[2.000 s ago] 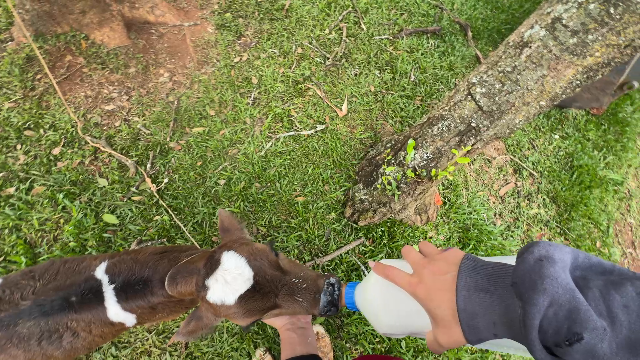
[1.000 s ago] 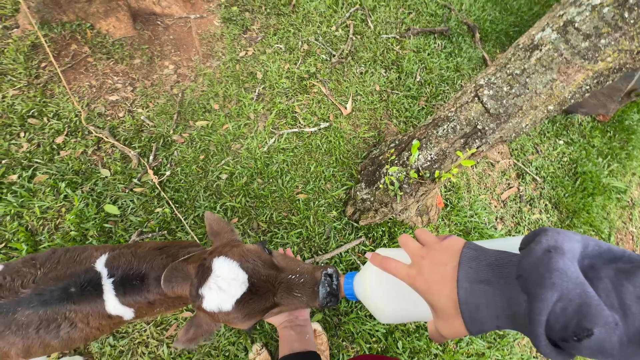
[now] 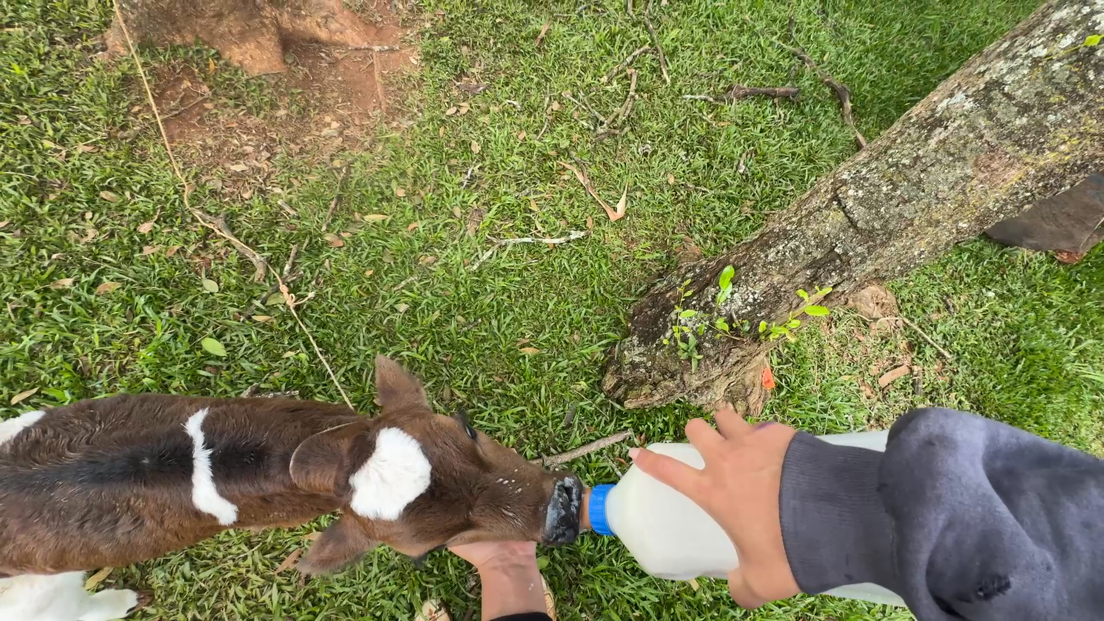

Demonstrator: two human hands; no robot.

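A brown calf [image 3: 259, 457] with white patches stands at the lower left, its head turned toward the right. Its dark, wet muzzle [image 3: 563, 511] is closed around the teat of a large white milk bottle [image 3: 673, 517] with a blue collar [image 3: 601, 510]. The bottle lies nearly level, and my right hand [image 3: 733, 500] grips it from above, fingers spread over its side; a dark grey sleeve covers that arm. From the bottom edge my left hand [image 3: 504, 565] reaches under the calf's jaw and holds it; most of its fingers are hidden beneath the head.
A leaning, lichen-covered tree trunk [image 3: 845, 224] with green shoots rises to the upper right. Another trunk base [image 3: 250, 34] stands on bare red soil at the upper left. A thin rope [image 3: 172, 164] runs to the calf's neck. Sticks [image 3: 586, 448] lie on the grass.
One second ago, fingertips of my left hand showed beyond the far side of the calf's head; now they are mostly hidden. The bottle stays at the calf's mouth throughout.
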